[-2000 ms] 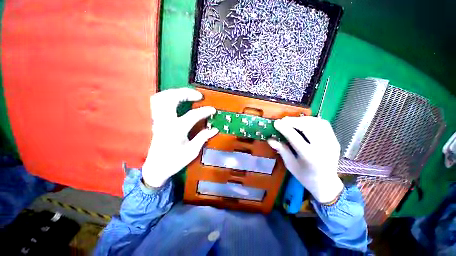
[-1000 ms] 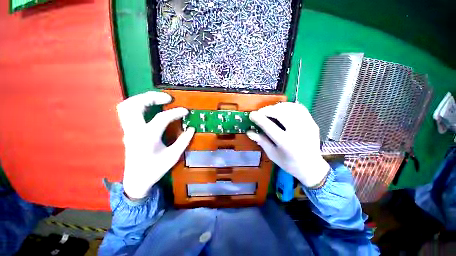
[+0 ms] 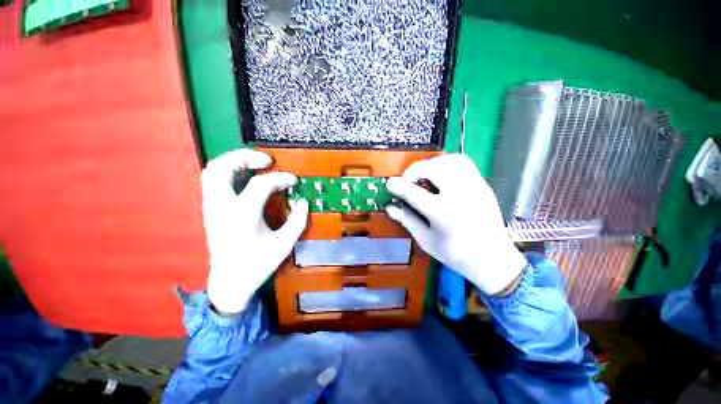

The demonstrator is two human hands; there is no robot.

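A green circuit board (image 3: 344, 195) with small white component spots lies level over the top pocket of the orange-brown fixture (image 3: 352, 312). My left hand (image 3: 251, 229), in a white glove, grips its left end between thumb and fingers. My right hand (image 3: 458, 221), also gloved, grips its right end. Whether the board touches the fixture cannot be told. Pale metal plates lie in the middle pocket (image 3: 352, 252) and the lower pocket (image 3: 352, 299). The top pocket is hidden by the board.
Above the fixture is a black tray (image 3: 348, 145) of tiny screws. A red sheet (image 3: 95, 181) is at left with a green-edged module (image 3: 75, 14). At right are a teal-blue screwdriver (image 3: 451, 292), stacked metal plates (image 3: 585, 150), dark-handled cutters (image 3: 647, 259) and a white-gloved hand (image 3: 706, 172).
The view has shifted, so the tray and fixture sit further left and a module shows at top left. Both hands still hold the board, now squarer to the fixture.
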